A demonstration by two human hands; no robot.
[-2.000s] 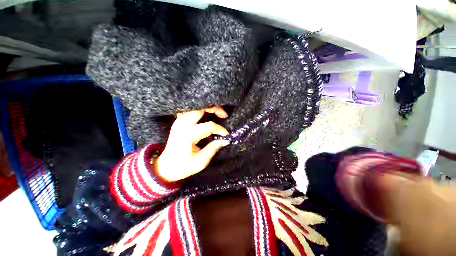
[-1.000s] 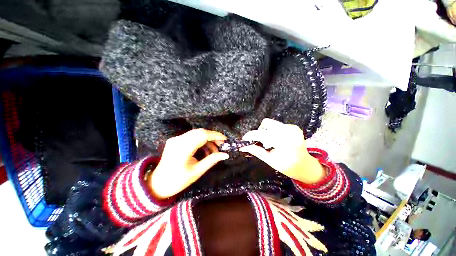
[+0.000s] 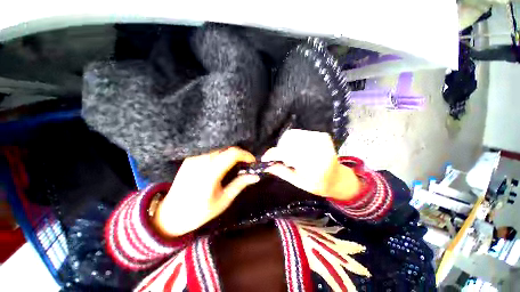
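Observation:
The dark grey flecked garment [image 3: 171,108] lies bunched on the lap. A beaded trim [image 3: 336,85] with white glints runs along its edge at the right. My left hand [image 3: 205,185] pinches a short stretch of the trimmed edge between thumb and fingers. My right hand [image 3: 308,162] pinches the same edge just to the right, and the fingertips of both hands nearly meet. The glinting trim shows between them. A needle or thread cannot be made out.
A white table [image 3: 228,14] spans the top of the view. A blue basket [image 3: 34,228] with dark cloth inside stands at the left. Lilac stools [image 3: 407,91] stand under the table at the right. A cluttered workbench [image 3: 456,228] is at the lower right.
My right hand has come from the far right to the edge beside my left hand, and both now pinch it. The view has shifted a little, with more of the table across the top.

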